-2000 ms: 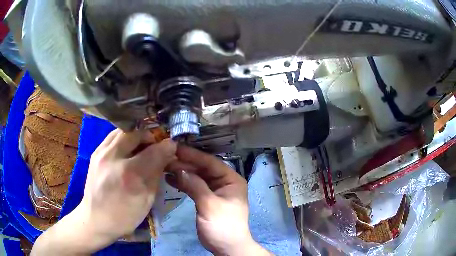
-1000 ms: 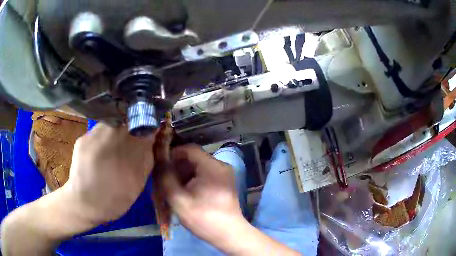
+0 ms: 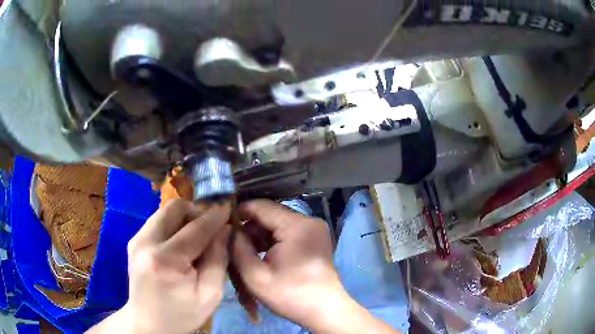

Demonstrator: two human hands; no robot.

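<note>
An orange-brown leather panel (image 3: 175, 187) is held at the left tip of the sewing machine's cylinder arm (image 3: 352, 151), below the thread tension knob (image 3: 213, 177). Part of it hangs down between my hands. My left hand (image 3: 179, 261) pinches it from the left, fingertips just under the knob. My right hand (image 3: 287, 254) pinches its edge from the right, thumb and fingers close to my left fingertips. Both hands are bare. The needle and presser foot are hidden behind the machine head (image 3: 326, 32).
A blue bin (image 3: 121, 222) at the left holds stacked brown pieces (image 3: 72, 209). A pale table edge (image 3: 401, 225) with a red-handled tool (image 3: 436, 225) is at the right. A clear plastic bag (image 3: 450, 293) with brown scraps is at lower right. My jeans-covered knees are below.
One second ago the panel hung lower and longer between my hands, and my right hand was blurred. Now both hands' fingertips meet under the knob. The camera view has shifted.
</note>
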